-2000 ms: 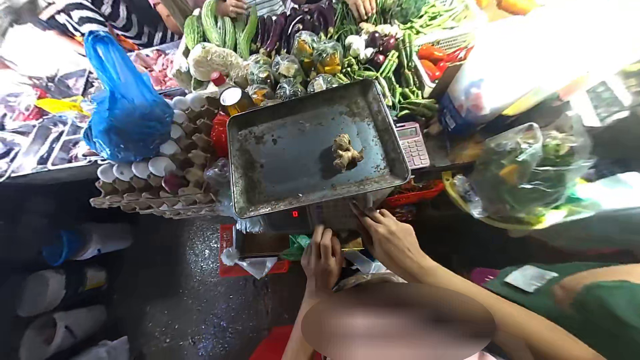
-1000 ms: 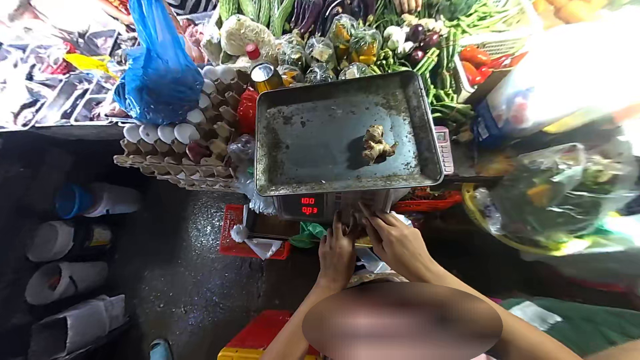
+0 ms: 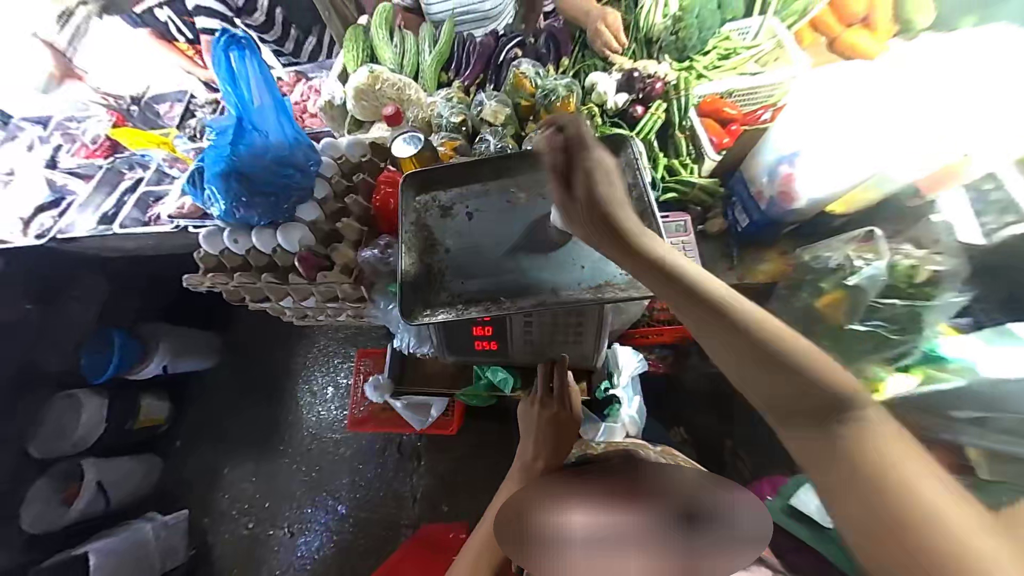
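Note:
My right hand (image 3: 582, 180), blurred by motion, is over the right part of the metal weighing tray (image 3: 472, 240). Its fingers are bunched, and what they hold cannot be made out; a small whitish patch shows beneath the palm. No ginger root is visible on the tray, though my hand hides part of it. The tray lies on a digital scale (image 3: 560, 336) with lit red digits. My left hand (image 3: 550, 408) rests with its fingertips at the scale's lower front edge, fingers extended, on or beside a shallow wooden box.
Egg cartons (image 3: 264, 280) and a blue plastic bag (image 3: 256, 160) stand left of the tray. Vegetables, including eggplants (image 3: 484, 60), lie behind it. A pink calculator (image 3: 680, 232) sits at its right. Another person's hand (image 3: 606, 32) reaches in at the top. Buckets stand at lower left.
My right hand has moved from the front of the scale up over the tray. The ginger root seen on the tray before is out of sight. The scale's digits differ.

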